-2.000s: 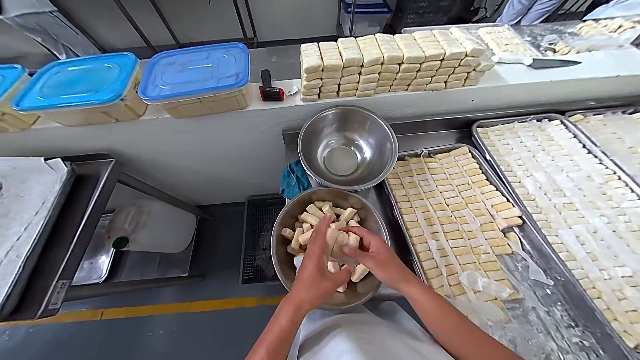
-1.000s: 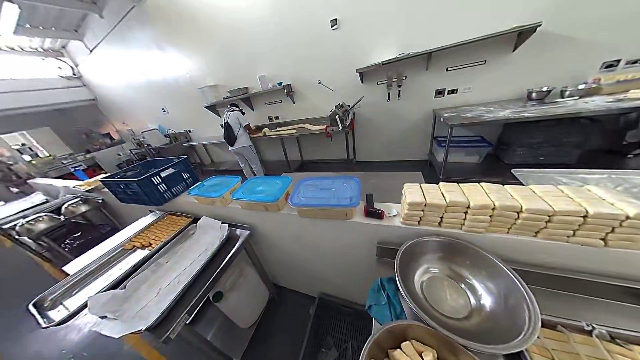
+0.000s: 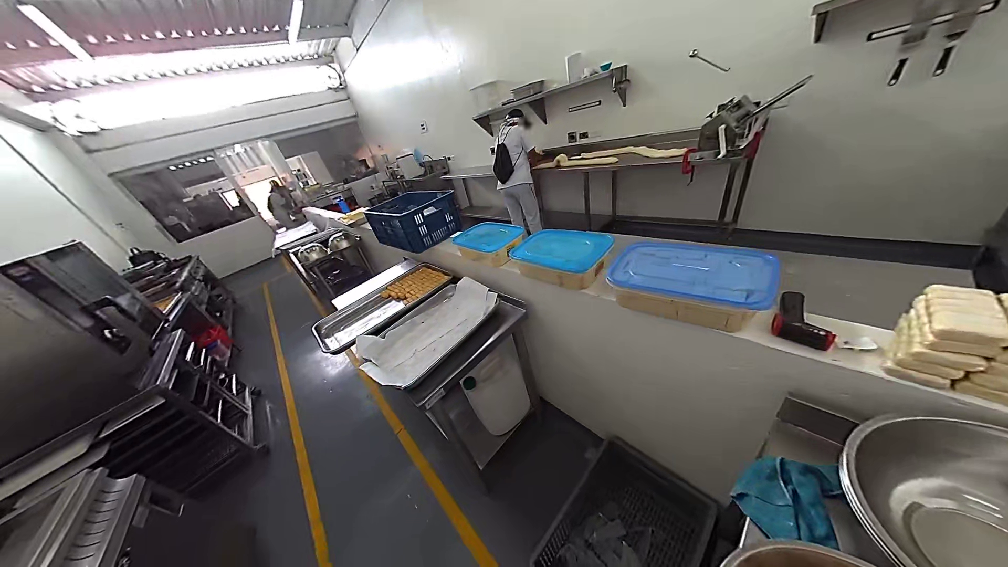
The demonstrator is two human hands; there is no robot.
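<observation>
Neither of my hands shows in the head view now, so what they hold is hidden. At the lower right lies a large stainless steel bowl (image 3: pixel 937 480), cut off by the frame edge. Below it, only the rim of a second metal bowl (image 3: pixel 795 554) is visible. A teal cloth (image 3: pixel 787 500) rests left of the large bowl. Stacked pale dough pieces (image 3: pixel 953 335) stand on the ledge at the right. Beside them is a black and red handheld device (image 3: pixel 802 323), possibly an infrared thermometer. Three plastic tubs with blue lids (image 3: pixel 697 276) line the ledge.
A metal table bears a paper-lined tray (image 3: pixel 433 331) and a tray of small browned pieces (image 3: pixel 413 285). A black crate (image 3: pixel 630 504) sits on the floor. A blue crate (image 3: pixel 413 220) stands farther back. A person (image 3: pixel 516 169) works at the wall bench with long dough.
Two seconds ago both my hands were among dough pieces in the lower bowl; they are out of view now. The view has swung up and left.
</observation>
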